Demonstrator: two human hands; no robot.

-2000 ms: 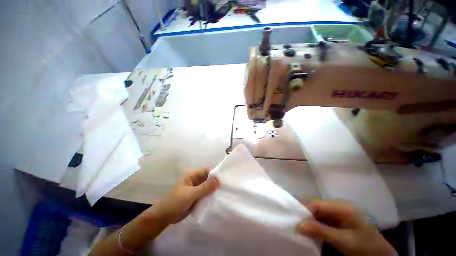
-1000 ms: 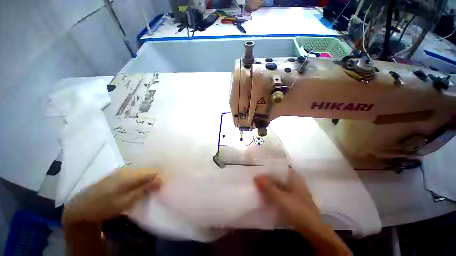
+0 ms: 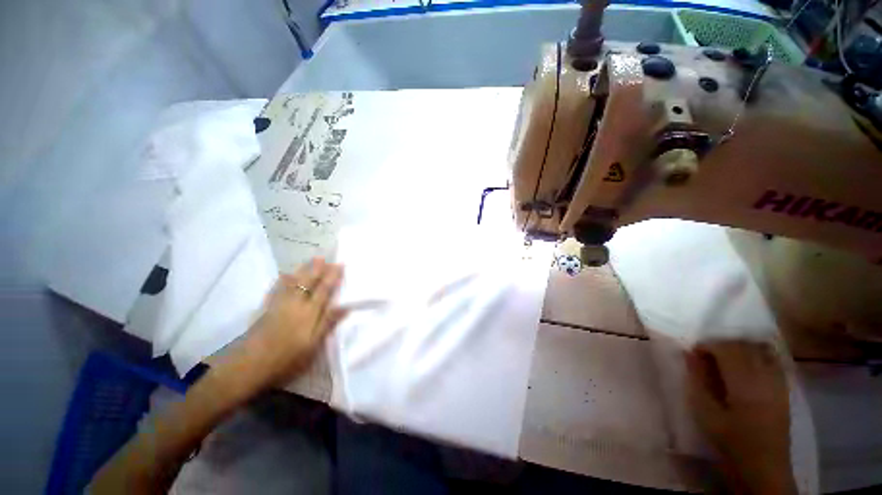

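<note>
A white fabric panel (image 3: 440,358) lies flat with slight wrinkles left of the needle, its far right corner by the presser foot (image 3: 529,242). My left hand (image 3: 308,314) is blurred at the panel's left edge, fingers together; whether it grips the cloth is unclear. My right hand (image 3: 740,387) is over the long white cut pieces (image 3: 682,276) under and right of the machine arm; its fingertips are blurred, so a grip cannot be told. The cream sewing machine head (image 3: 571,145) stands above the panel's right edge.
More folded white pieces (image 3: 213,242) lie at the table's left. A blue plastic basket (image 3: 97,416) is below left, with white cloth beside it. A light blue trough (image 3: 435,48) runs behind the table, with a green mesh basket (image 3: 740,34) at its right.
The panel has moved up onto the table and left of the needle. My right hand has left it and moved right to the cut pieces. The camera view has come closer to the machine head.
</note>
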